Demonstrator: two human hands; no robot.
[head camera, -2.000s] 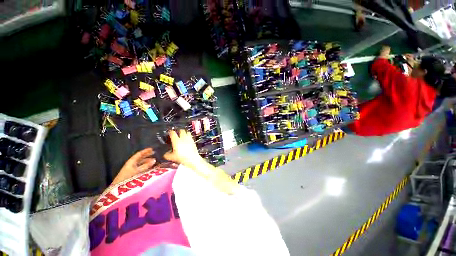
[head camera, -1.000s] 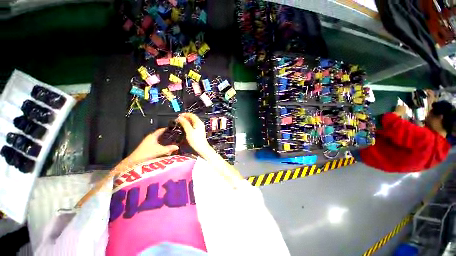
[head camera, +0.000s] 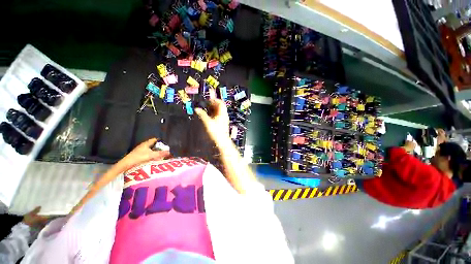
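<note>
My left hand (head camera: 146, 152) is low over the near edge of the black compartment tray (head camera: 121, 126). A small pale thing shows at its fingertips; I cannot tell what it is or whether it is held. My right hand (head camera: 215, 119) reaches forward over the tray among loose binder clips (head camera: 191, 88). Something dark shows by its fingers, too blurred to tell if it is gripped. Clipped parts (head camera: 238, 116) stand in the tray's right side, partly behind my right forearm.
At left, a white tray (head camera: 55, 110) holds rows of black parts (head camera: 34, 106). Another person's hand (head camera: 34, 217) is at lower left. Stacked black trays of clipped parts (head camera: 333, 131) stand at right, with a blue bag or bin (head camera: 302, 180) below. A person in red (head camera: 410, 178) is beyond.
My hands, together around a black part one second ago, have moved apart. My right hand has moved forward to the clips. Another person's hand has appeared at lower left.
</note>
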